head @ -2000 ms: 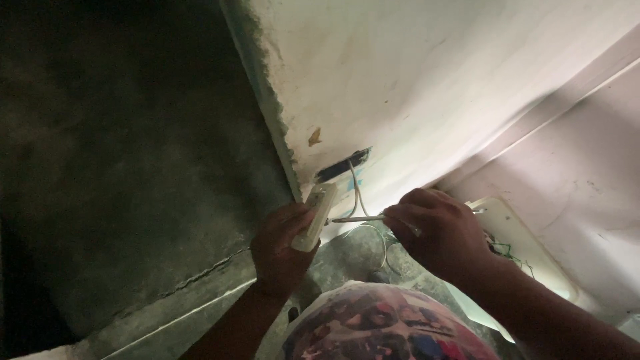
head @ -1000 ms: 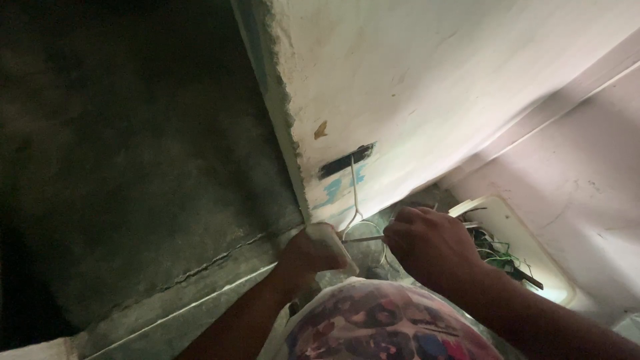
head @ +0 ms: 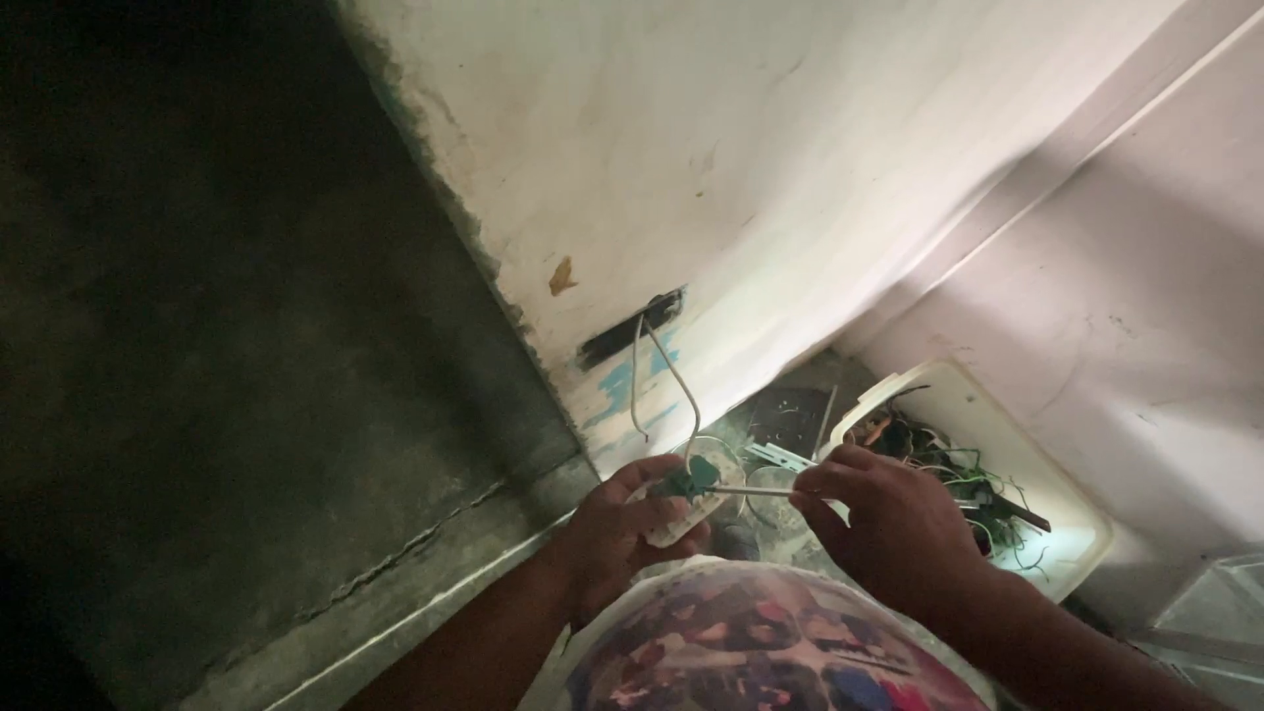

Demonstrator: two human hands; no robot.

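My left hand (head: 627, 523) grips a white electrical wall plate (head: 681, 521) with a green module (head: 697, 478) on its upturned back. In my right hand (head: 879, 513) is a screwdriver, its thin metal shaft (head: 752, 490) pointing left with the tip at the green module. Two pale wires (head: 688, 385) come out of a dark rectangular wall box (head: 632, 331). One wire runs down to the module; whether it is fixed there I cannot tell. The other hangs free, its end above my left hand.
A white plastic bin (head: 1017, 415) holding wire scraps stands at the right, by the pinkish wall. White strips (head: 780, 456) lie on the floor behind my right hand. The plastered wall (head: 671, 178) ends in a rough edge beside a dark area at the left.
The plate has turned in my left hand, and its green module now shows. The two wires have spread apart, one hanging free. The screwdriver stays in my right hand.
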